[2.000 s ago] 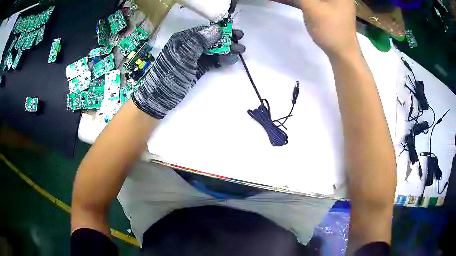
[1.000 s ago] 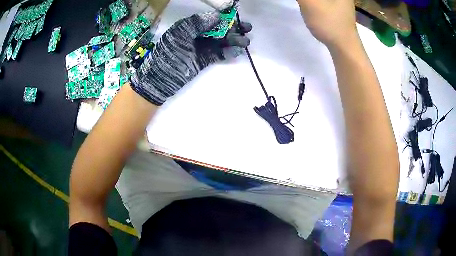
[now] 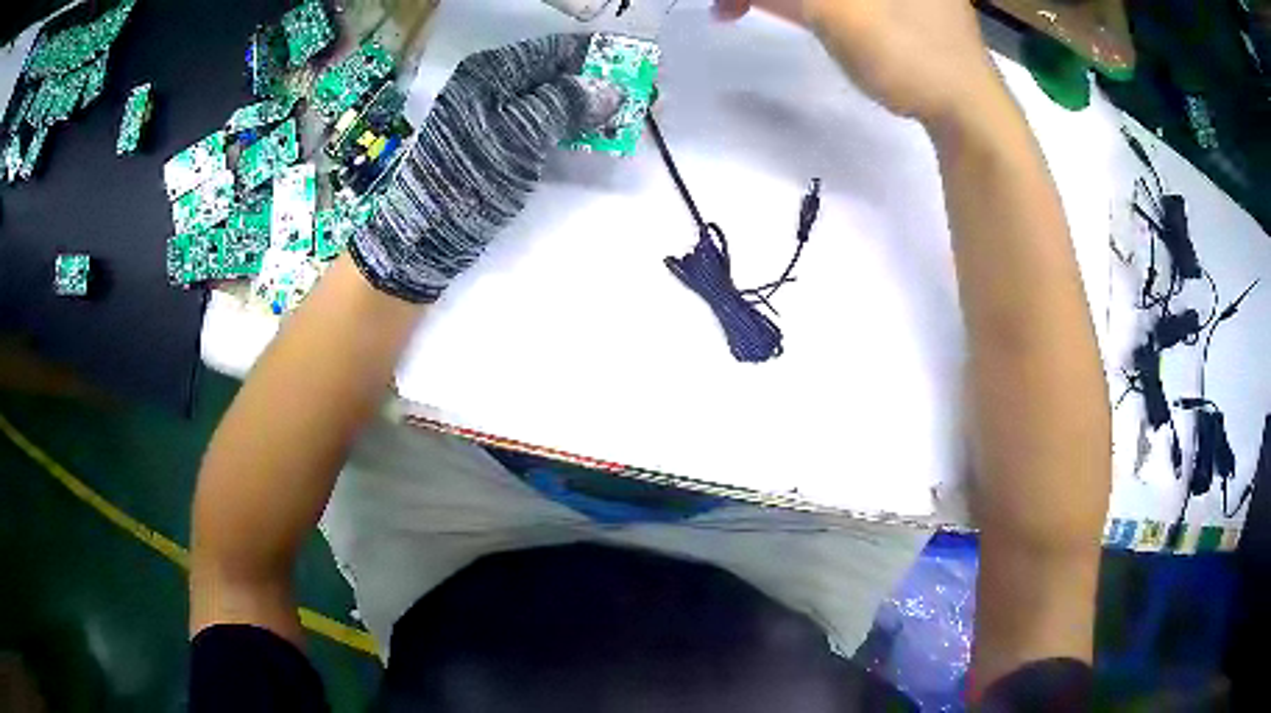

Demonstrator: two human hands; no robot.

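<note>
My left hand (image 3: 488, 146), in a grey-black mottled glove, holds a small green circuit board (image 3: 623, 91) at the top centre, its pale solder marks showing. A black cord runs from behind the board's lower right edge down to a folded, tied cord bundle (image 3: 732, 309) on the white surface. Its black plug (image 3: 810, 209) points up at the right of the bundle. My bare right hand (image 3: 892, 49) is at the top edge, right of the board and apart from it. It is partly cut off, and what its fingers hold, if anything, cannot be told.
Overlapping green boards (image 3: 223, 209) lie at the left edge of the white surface (image 3: 558, 334), with more boards on the black mat (image 3: 105, 181). Several black cords (image 3: 1178, 348) lie at the far right. A green disc (image 3: 1066, 81) is at top right. A blue bin (image 3: 927, 613) is below the bench.
My left hand and the board have turned so the board faces up more fully. The cord bundle has shifted slightly up and left. My right hand has moved a little left.
</note>
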